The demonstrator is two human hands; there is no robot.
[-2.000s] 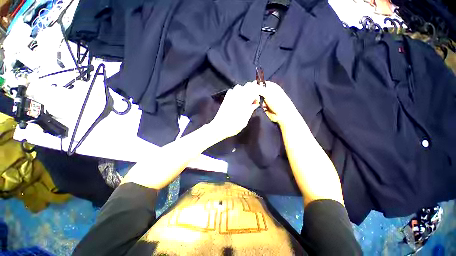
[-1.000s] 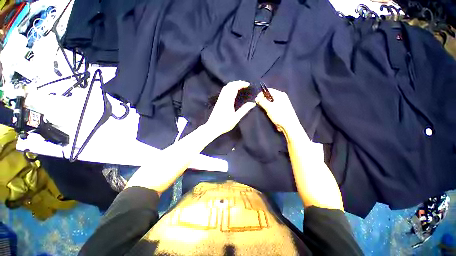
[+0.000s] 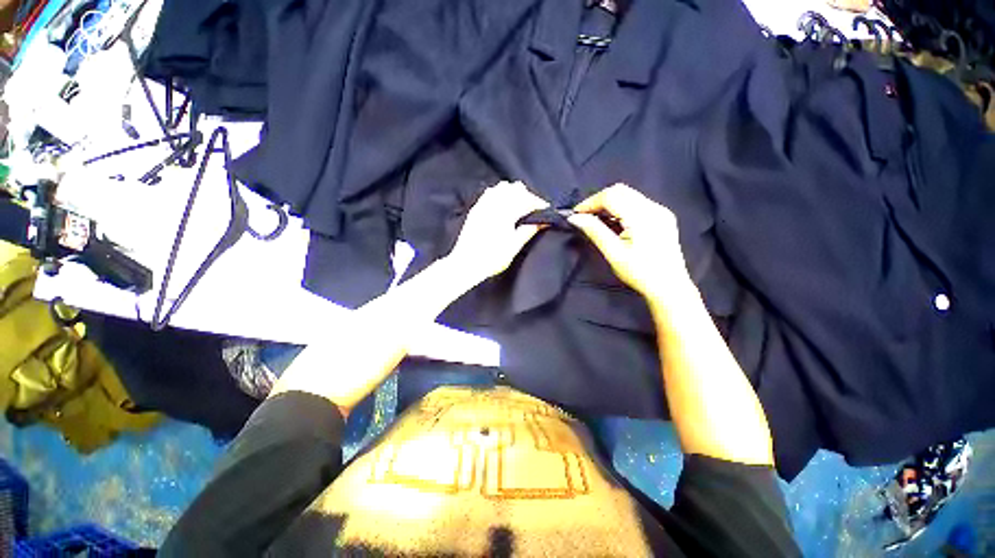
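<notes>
A navy suit jacket [image 3: 611, 120] lies spread on the white table [image 3: 327, 322], its lapels at the top. My left hand [image 3: 500, 227] pinches the jacket's front edge from the left, and a small flap of cloth is turned up at its fingertips. My right hand [image 3: 631, 234] grips the same edge from the right, its fingertips close to the left ones. A small dark tool [image 3: 609, 221] shows partly inside my right hand; most of it is hidden by the fingers.
Another navy jacket [image 3: 862, 251] with a pale button lies at the right. A black hanger [image 3: 224, 234] and a black chunky object [image 3: 93, 253] lie at the left. Mustard cloth [image 3: 49, 360] is at the lower left, above a blue crate [image 3: 82, 542]. Several hanger hooks show upper right.
The dark tool has gone from upright between my fingers to tucked inside my right hand. My hands have come back together at the jacket front, and its edge is now turned up.
</notes>
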